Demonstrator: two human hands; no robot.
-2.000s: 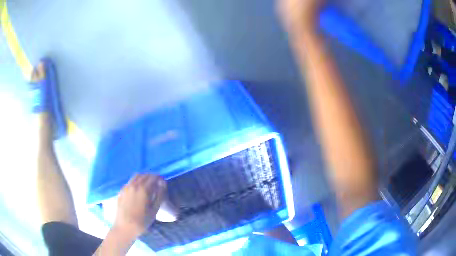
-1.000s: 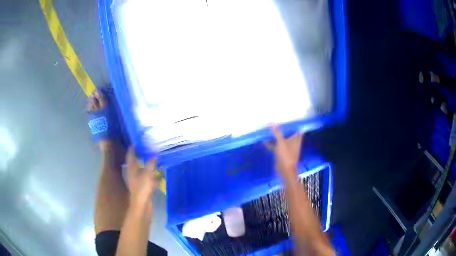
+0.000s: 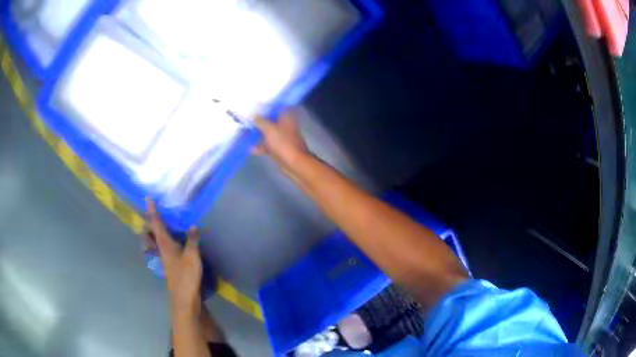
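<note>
A blue crate (image 3: 234, 166) with bright white rectangular parts (image 3: 122, 94) is tilted across the upper left in the head view. My left hand (image 3: 176, 254) is at its near left corner, with fingertips against the rim. My right hand (image 3: 282, 139) grips its near side rim further right; its fingers are partly blurred. A second blue crate (image 3: 321, 289) is at the bottom centre, partly cut off and partly behind my right arm. It holds dark parts on edge (image 3: 390, 314), a pinkish item (image 3: 354, 330) and a crumpled white thing (image 3: 317, 344).
Another blue crate (image 3: 17, 43) is cut off at the top left. A blue crate (image 3: 481, 35) stands at the top right. A curved bench edge (image 3: 608, 146) runs down the right, with pinkish-red things (image 3: 611, 21) on top. Yellow floor tape (image 3: 73, 164) crosses the left; my foot is near my left hand.
The crate of white parts has shifted left and turned in the view, with both hands still on its rim. The dark-parts crate now sits lower. The bench edge has come into view.
</note>
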